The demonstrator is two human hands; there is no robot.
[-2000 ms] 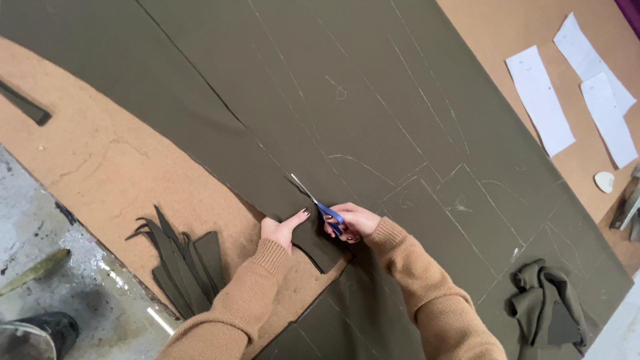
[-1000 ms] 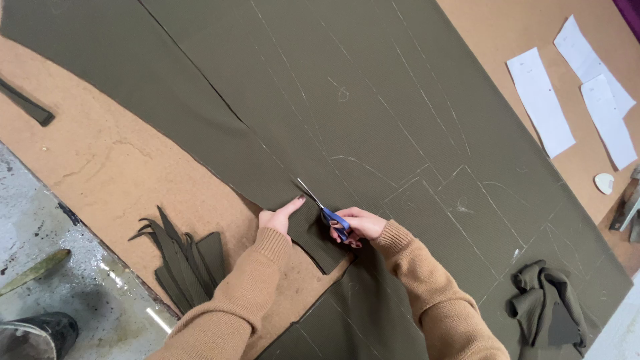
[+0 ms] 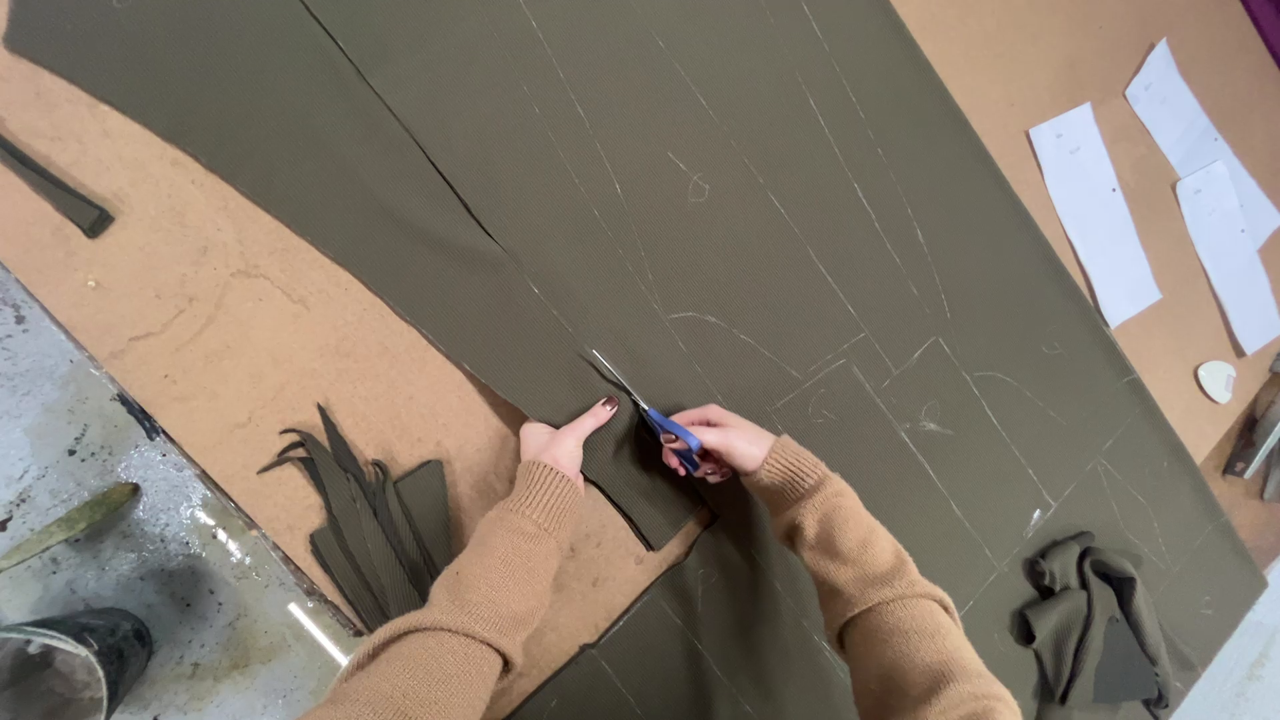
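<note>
Blue-handled scissors (image 3: 672, 432) are in my right hand (image 3: 722, 442), their blades in a cut along a chalk line of the dark olive fabric (image 3: 740, 250). Just left of them, my left hand (image 3: 562, 440) holds the fabric's edge, with the thumb on top and the fingers hidden underneath. Chalk outlines and small marks cover the cloth. A long slit runs from the upper left toward the blades, with a stretch of chalk line between. Below my hands, a cut corner of the cloth lies over the brown board.
Fabric strips (image 3: 375, 530) lie beside my left sleeve, another strip (image 3: 60, 190) at far left. White paper patterns (image 3: 1095, 215) and a chalk piece (image 3: 1216, 381) are at right. Crumpled fabric (image 3: 1090, 620) lies lower right. A dark cup (image 3: 110, 650) and a greenish blade-like tool (image 3: 70, 525) stand lower left.
The scissors have advanced slightly up and left along the chalk line since the frame one second ago. My left hand stays on the fabric's edge beside them.
</note>
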